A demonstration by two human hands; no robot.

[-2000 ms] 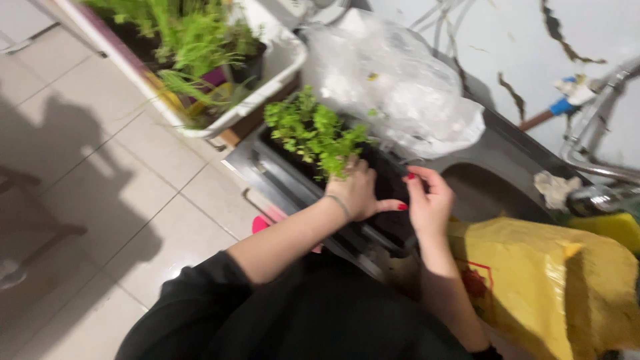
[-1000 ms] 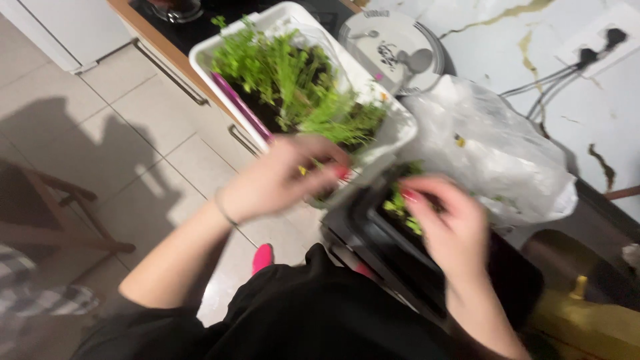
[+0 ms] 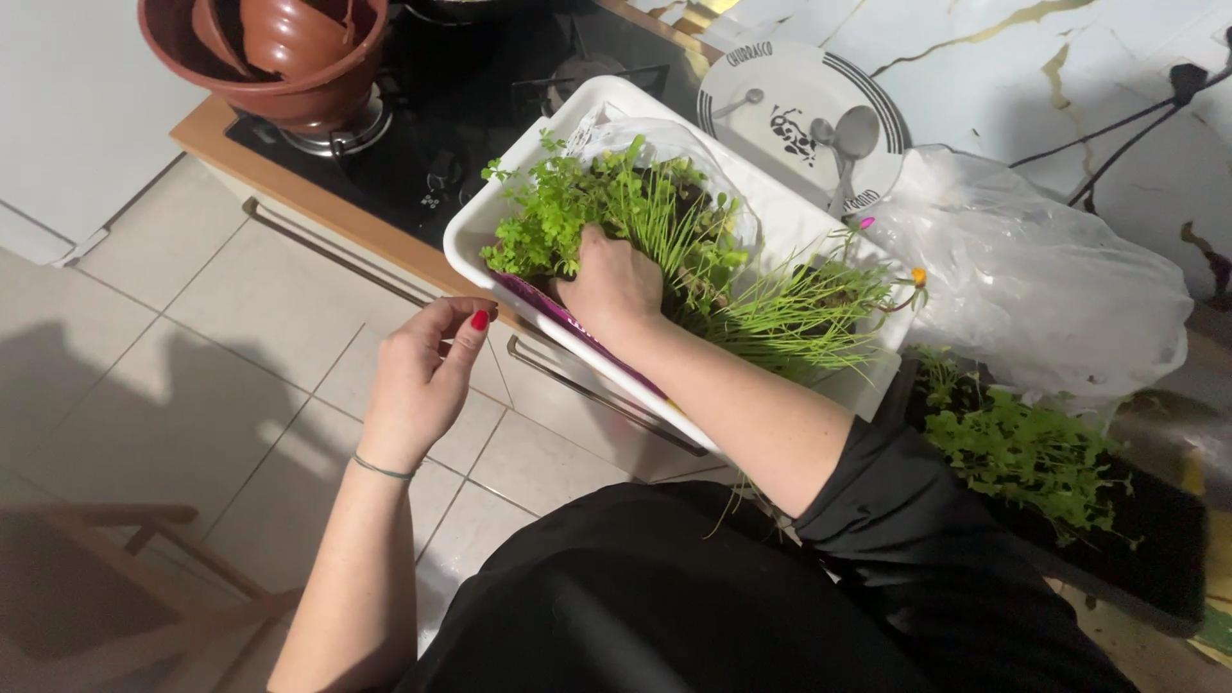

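A white plastic tub [image 3: 818, 226] holds leafy green seedlings [image 3: 539, 207], thin grass-like plants [image 3: 808, 318] and a purple bag edge. My right hand [image 3: 616, 279] reaches into the tub at the base of the leafy seedlings; its fingertips are hidden by leaves, so any grip cannot be made out. My left hand [image 3: 423, 371] is raised just outside the tub's near left rim, thumb and fingertips pinched together, with a small dark bit perhaps at the tips. At the right stands a black planter [image 3: 1145, 568] with green seedlings [image 3: 1025, 448] in soil.
Terracotta-coloured pots [image 3: 308, 101] stand on the black gas hob [image 3: 423, 115] at the upper left. Behind the tub lies a plate [image 3: 751, 82] with several spoons. A crumpled clear plastic bag [image 3: 1039, 274] lies beside it. A wooden chair [image 3: 144, 577] is at the lower left.
My right hand has gone from the black planter into the white tub. My left hand, earlier at the planter and then over the tub's edge, is now left of the tub. The view has shifted left.
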